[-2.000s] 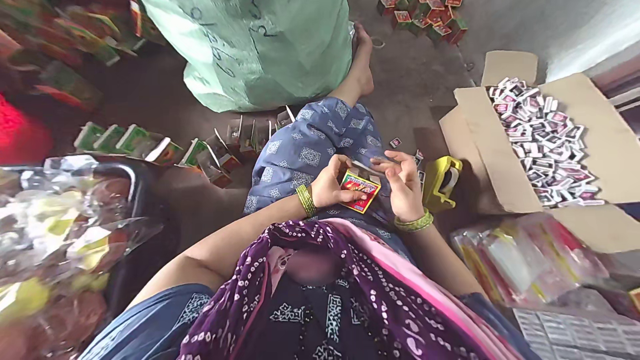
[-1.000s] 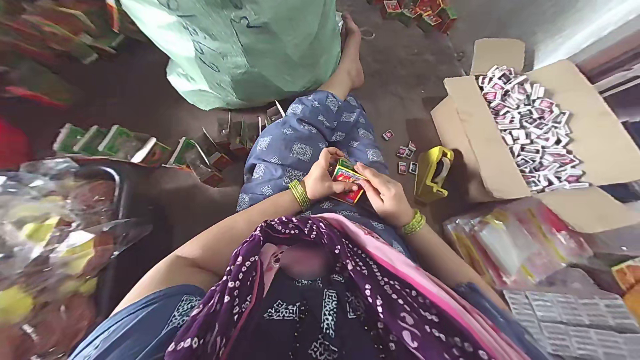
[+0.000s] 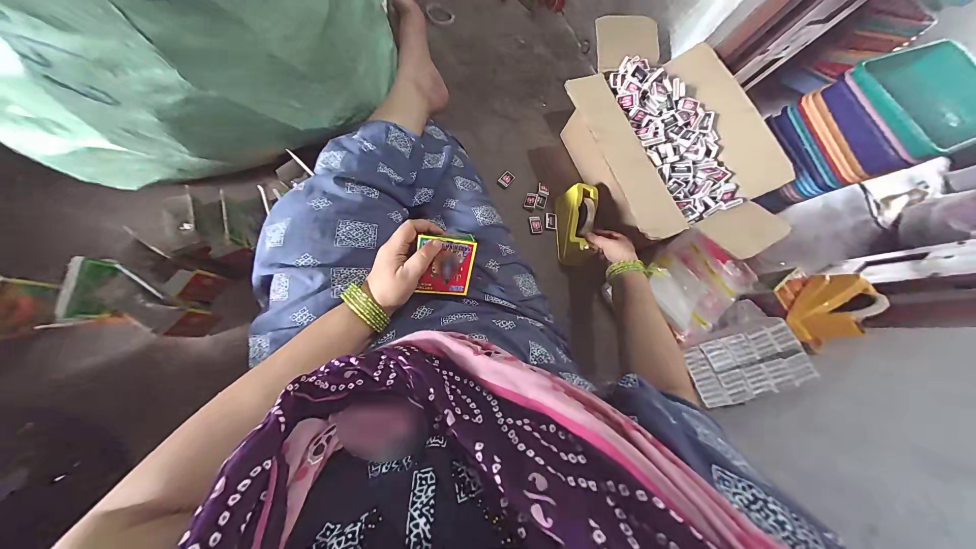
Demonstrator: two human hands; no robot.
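Observation:
My left hand (image 3: 406,263) holds a small red and yellow printed box (image 3: 447,264) with a green side against my thigh, thumb on its face. Out to the right, my right hand (image 3: 612,246) has its fingertips at the near end of a yellow tape dispenser (image 3: 572,226) on the floor; whether they pinch the tape cannot be made out. Several small matchboxes (image 3: 535,224) lie on the floor between my leg and the dispenser. Behind the dispenser stands an open cardboard box (image 3: 602,160) heaped with many more matchboxes (image 3: 675,137).
A large green sack (image 3: 198,84) stands at upper left, with open printed cartons (image 3: 191,290) along the floor below it. On the right are plastic packets (image 3: 690,282), a block of small wrapped packs (image 3: 751,358), an orange tape dispenser (image 3: 827,305) and stacked coloured plastic tubs (image 3: 839,130).
My right hand has left the printed box and moved right to the yellow tape dispenser. My left hand still holds the box. The view has shifted to the right.

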